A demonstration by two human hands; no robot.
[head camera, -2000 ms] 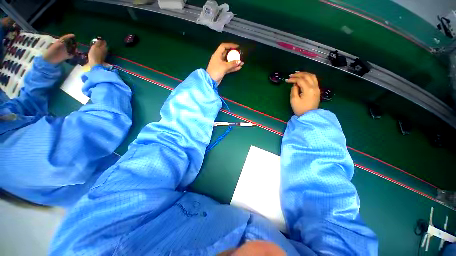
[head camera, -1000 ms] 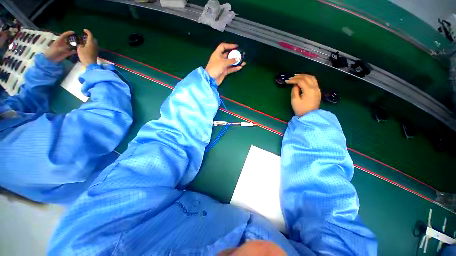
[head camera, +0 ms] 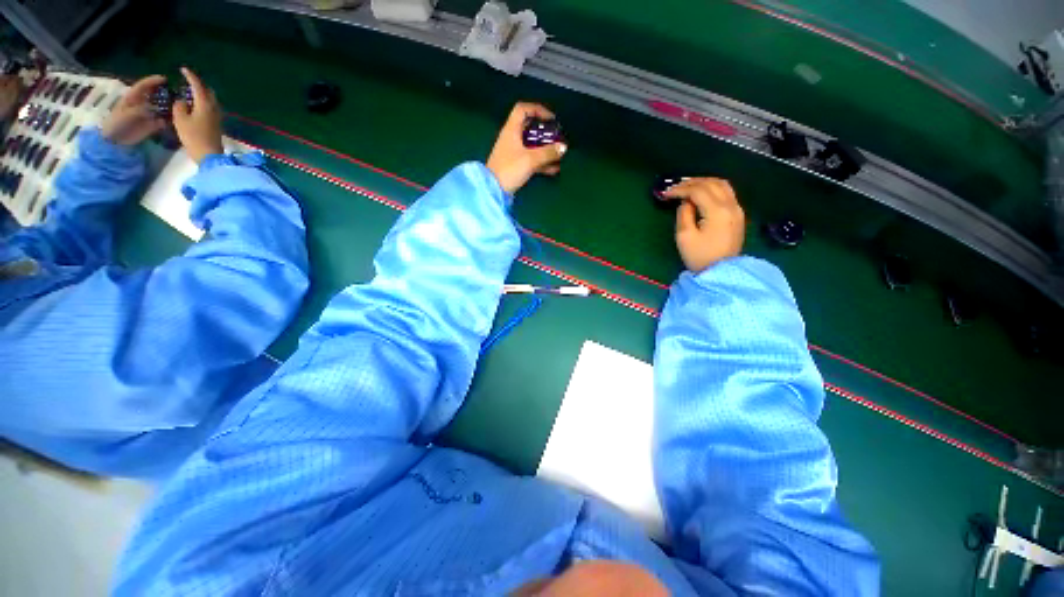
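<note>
My left hand point(head camera: 522, 148) holds a small round black unit point(head camera: 540, 132) above the green conveyor belt point(head camera: 607, 204). The unit's face is dark and glossy with small pale spots. My right hand point(head camera: 709, 219) is low over the belt to the right, its fingertips on another round black unit point(head camera: 667, 188); whether it grips the unit or only touches it cannot be told. A further black unit point(head camera: 783, 232) lies on the belt just right of my right hand.
An aluminium rail point(head camera: 630, 96) runs beyond the belt with black clips point(head camera: 837, 157) and a wrapped white block point(head camera: 503, 35). A white sheet point(head camera: 607, 432) and a thin white stick point(head camera: 546, 289) lie nearer. At left, a neighbour's hands point(head camera: 196, 114) work beside a parts tray point(head camera: 58, 128).
The unit face in my left hand has gone from bright white to dark. The loose units have drifted slightly right, and my right fingertips now meet one. The neighbour's hands have come together.
</note>
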